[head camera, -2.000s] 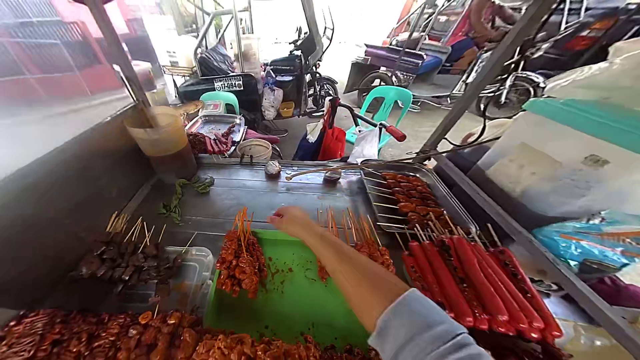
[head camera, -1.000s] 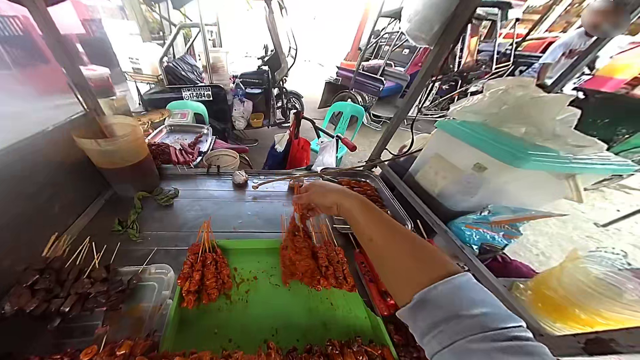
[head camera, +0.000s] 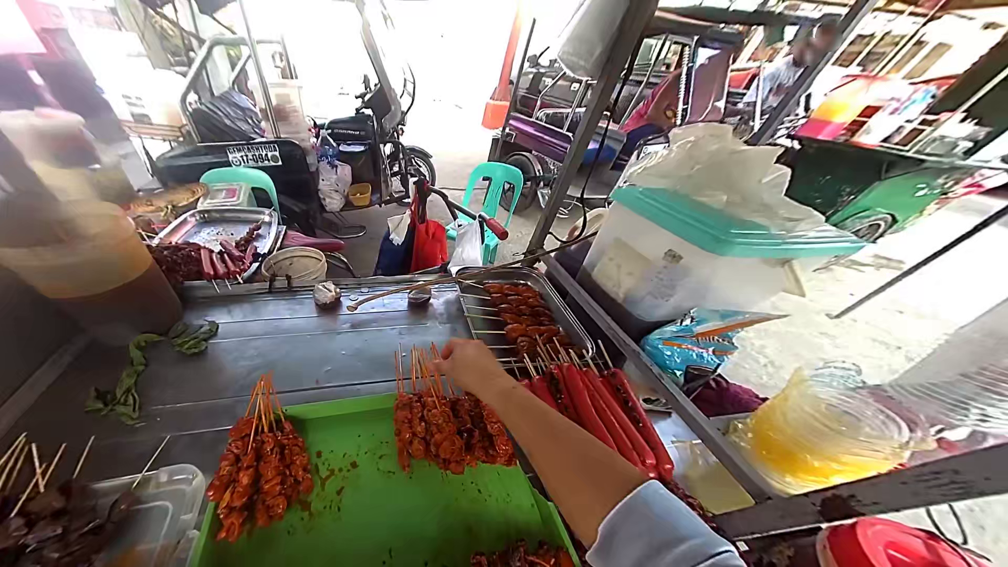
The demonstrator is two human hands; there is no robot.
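Note:
My right hand (head camera: 470,366) reaches in from the lower right, its fingers at the bare stick ends of a bunch of skewered marinated meat (head camera: 445,429). Whether the fingers grip a stick is not clear. That bunch lies on the right part of a green plastic tray (head camera: 378,504). Another bunch of meat skewers (head camera: 264,472) lies at the tray's left, sticks pointing away. Right of my hand are red hotdog skewers (head camera: 602,409), and beyond them a metal tray (head camera: 583,331) of glazed skewers. Part of another meat pile (head camera: 524,555) shows at the bottom edge. My left hand is out of view.
A plastic container of brown liquid (head camera: 102,276) stands at the left, near a twisted green cloth (head camera: 130,386). Dark meat skewers (head camera: 55,512) lie by a clear plastic tub (head camera: 177,496). A teal-lidded box (head camera: 693,252) is beyond the right rail (head camera: 661,378). Tricycles and a person are farther off.
One second ago my right hand was above the right bunch with skewers raised under it; now that bunch lies lower on the tray and my hand is at its stick ends.

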